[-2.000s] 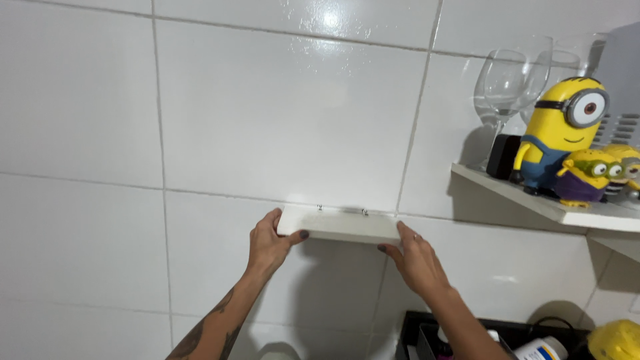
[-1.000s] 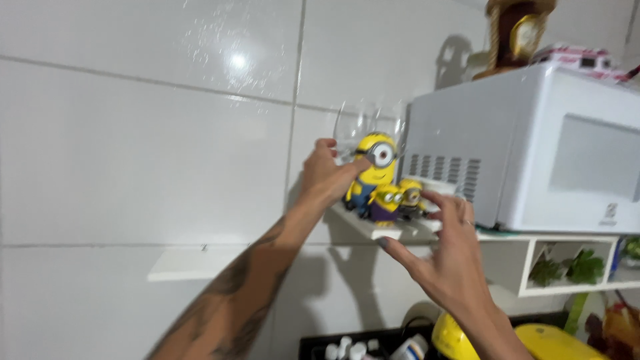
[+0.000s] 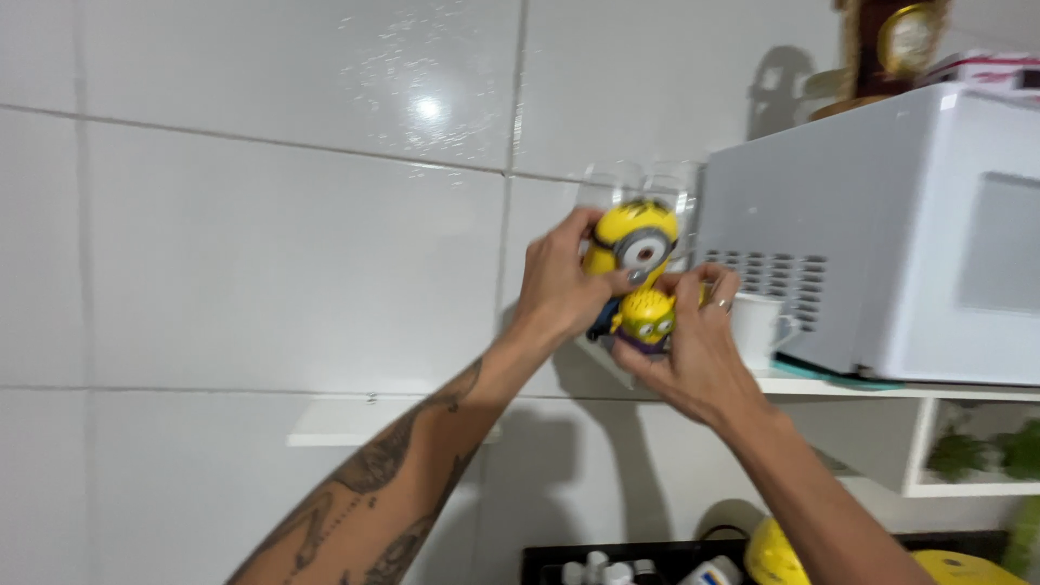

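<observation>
My left hand (image 3: 565,280) grips the large yellow one-eyed Minion figure (image 3: 635,236) around its head, thumb across the front near the goggle. With my right hand (image 3: 703,349) I hold a smaller Minion figure with two eyes (image 3: 647,317), just in front of the large one; another bit of yellow shows behind my right fingers. Clear stemmed glasses (image 3: 670,183) stand behind the figures. Under my hands is the end of a white shelf (image 3: 609,357), partly hidden. A small white wall shelf (image 3: 337,422) is lower left, partly behind my left forearm.
A white microwave (image 3: 821,203) stands to the right, with a white mug (image 3: 756,329) beside it. On top are a clock (image 3: 906,41) and a box (image 3: 979,71). Plants (image 3: 959,451) sit in a white cubby. Below is a black tray (image 3: 540,561) with bottles (image 3: 619,573).
My hands have gone from the small shelf, which they held two seconds ago, to the Minion figures at the right, and have closed on them. The view has swung right.
</observation>
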